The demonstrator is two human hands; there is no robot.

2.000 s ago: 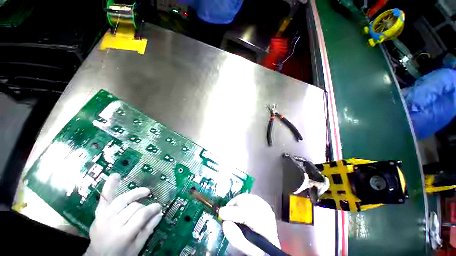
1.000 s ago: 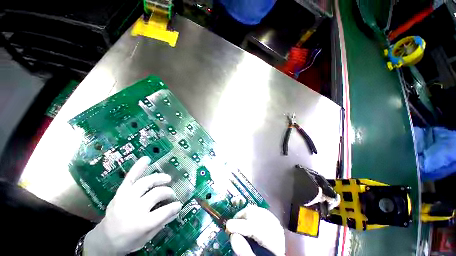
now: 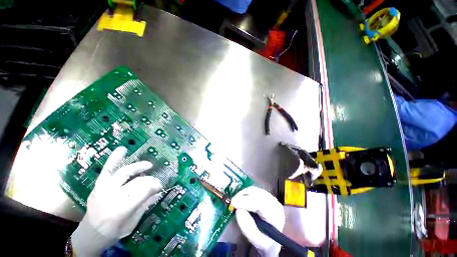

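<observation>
The green circuit board (image 3: 95, 113) lies at an angle on the metal table, solder side up. My left hand (image 3: 120, 201), in a white glove, rests over its lower middle, index finger stretched out. A short, thin silvery strand, seemingly solder wire (image 3: 171, 188), shows at its fingertips. My right hand (image 3: 259, 216), in a white glove, is closed on the dark handle of the soldering iron (image 3: 215, 190) at the board's right edge. The iron's brownish barrel points up-left, its tip low over the board; contact with a joint cannot be told.
Side cutters (image 3: 279, 116) lie open right of the board. The iron stand (image 3: 295, 163) and yellow sponge (image 3: 294, 194) are at the right, beside a black fan (image 3: 367, 167). The yellow reel base (image 3: 122, 25) is top left. A green conveyor (image 3: 358, 100) runs along the right; a blue-clothed person (image 3: 426, 120) is beyond.
The view has shifted. The board is turned and lies farther up the table than two seconds ago. Both hands stay at the board, and the iron remains in my right hand.
</observation>
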